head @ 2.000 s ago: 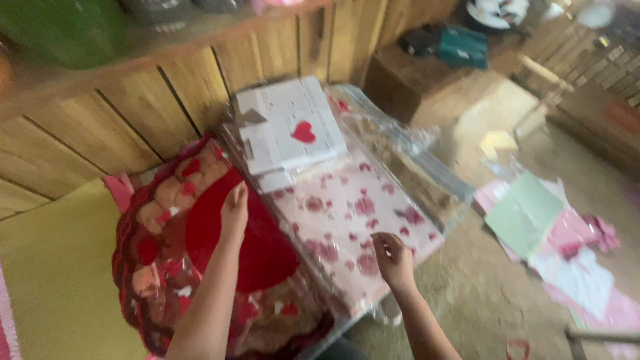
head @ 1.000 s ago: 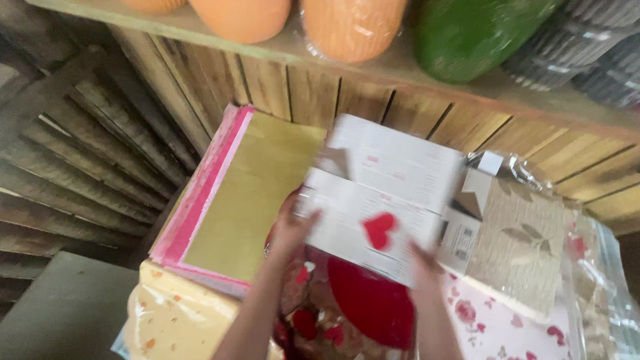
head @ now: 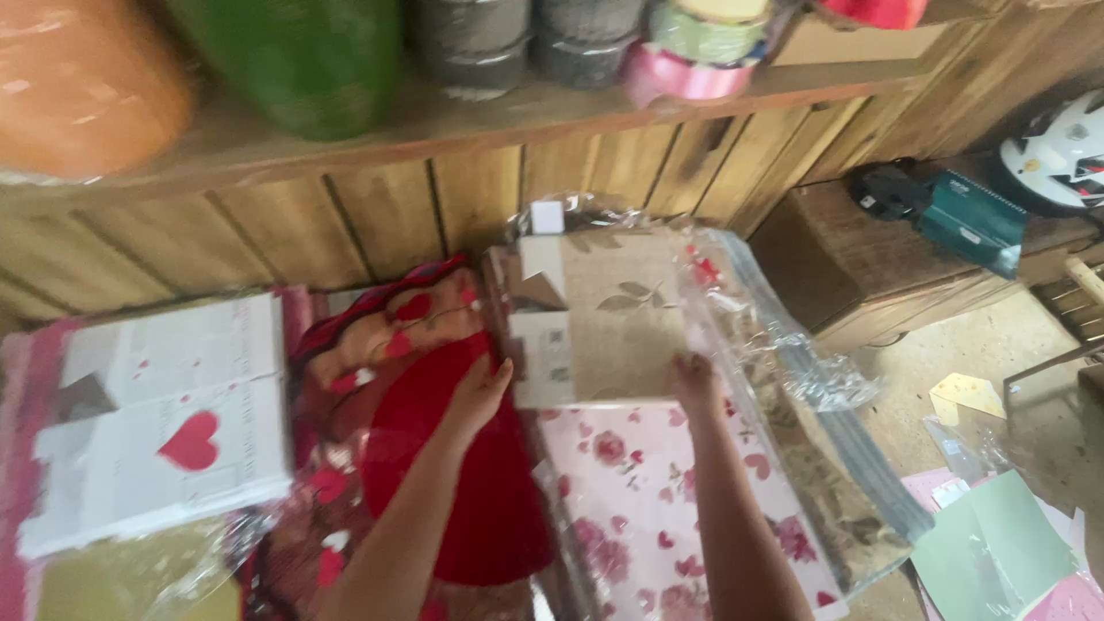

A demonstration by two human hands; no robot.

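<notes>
A beige leaf-patterned pack of paper [head: 625,319] lies on a pack with roses and hearts [head: 638,509]. My right hand [head: 697,379] touches or grips its lower right edge; blur hides which. My left hand [head: 483,388] is just off its lower left corner, over a red heart-patterned pack [head: 466,466], fingers slightly apart. At the left, a white printed pack with a red heart [head: 164,431] rests on gold and pink sheets [head: 129,569].
A wooden shelf [head: 552,129] above holds orange, green and grey wrapped rolls and ribbon spools [head: 690,69]. Right: a wooden cabinet [head: 845,250] with a helmet [head: 1061,155] and teal notebook [head: 975,220]. Paper scraps [head: 992,543] lie on the floor.
The white pack with the red heart, between both hands a second ago, now lies on the gold sheets at the left. Both hands have moved to the beige pack. The view has swung right.
</notes>
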